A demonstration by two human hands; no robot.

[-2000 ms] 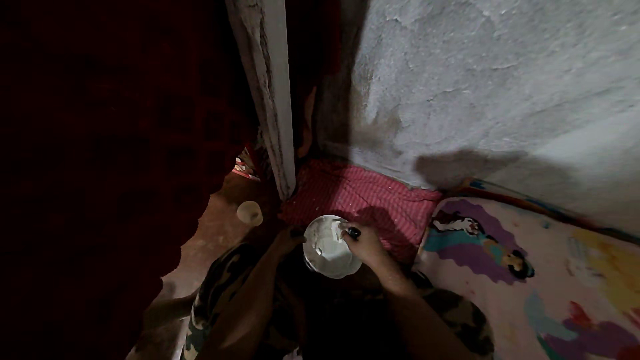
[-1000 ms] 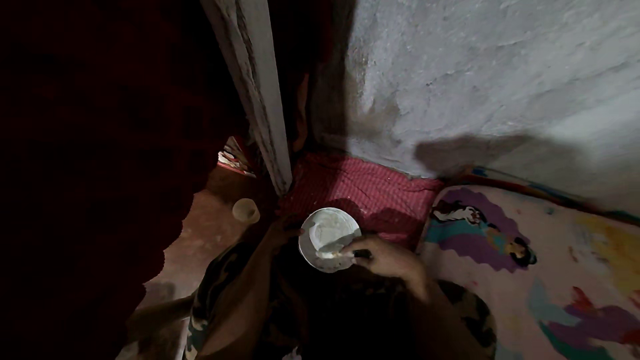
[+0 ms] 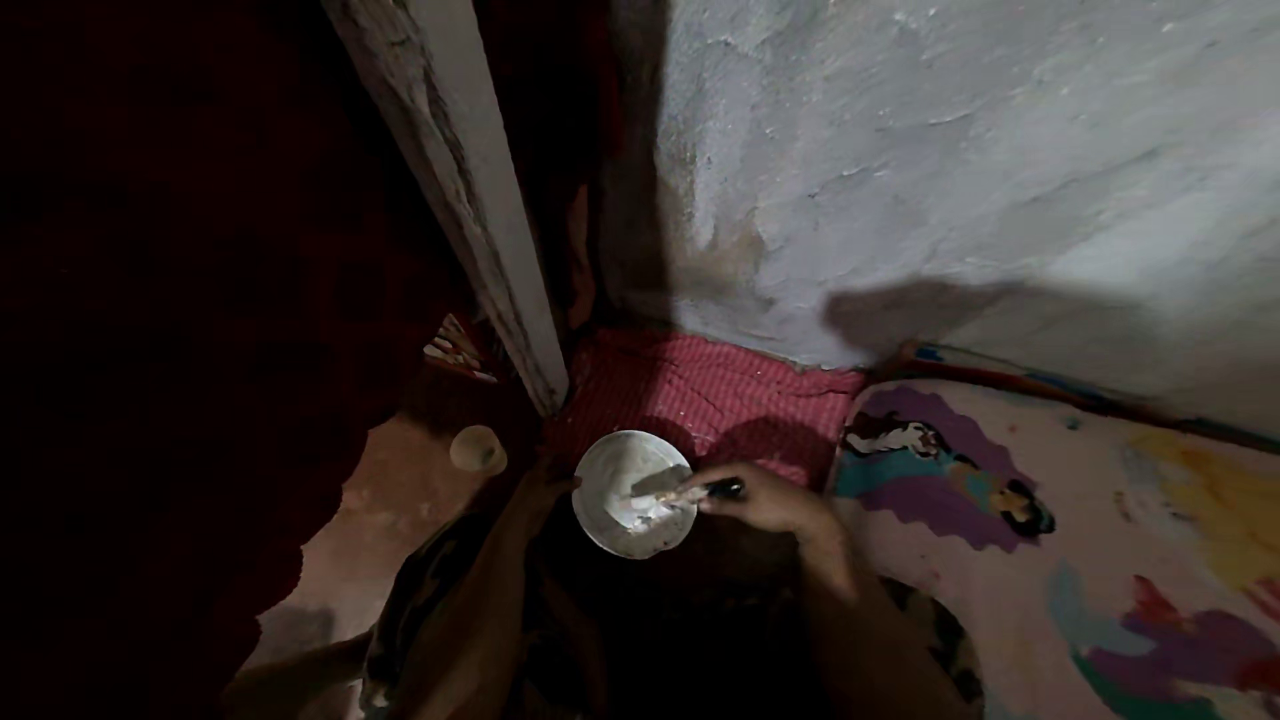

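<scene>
A round, light-coloured bowl [image 3: 598, 500] with a white substance [image 3: 640, 510] in it is in front of me, low in the middle of the head view. My right hand [image 3: 755, 497] grips the dark handle of a utensil with a flat blade [image 3: 658, 483], which lies over the bowl against the white substance. The exact kind of utensil is too dim to tell. At the bowl's left rim is my left hand [image 3: 548, 487], in deep shadow, its fingertips on the edge.
A pale cup [image 3: 478, 451] stands on the floor [image 3: 405, 490] to the left. Beyond the bowl lie a red striped cloth [image 3: 740, 385], a worn post [image 3: 480, 200] and a rough wall [image 3: 950, 170]. A printed mat [image 3: 1080, 470] is on the right, a dark red curtain [image 3: 200, 350] on the left.
My right hand has moved from the bowl's upper right down to its right side, with the utensil still in it. My left hand stays at the left rim.
</scene>
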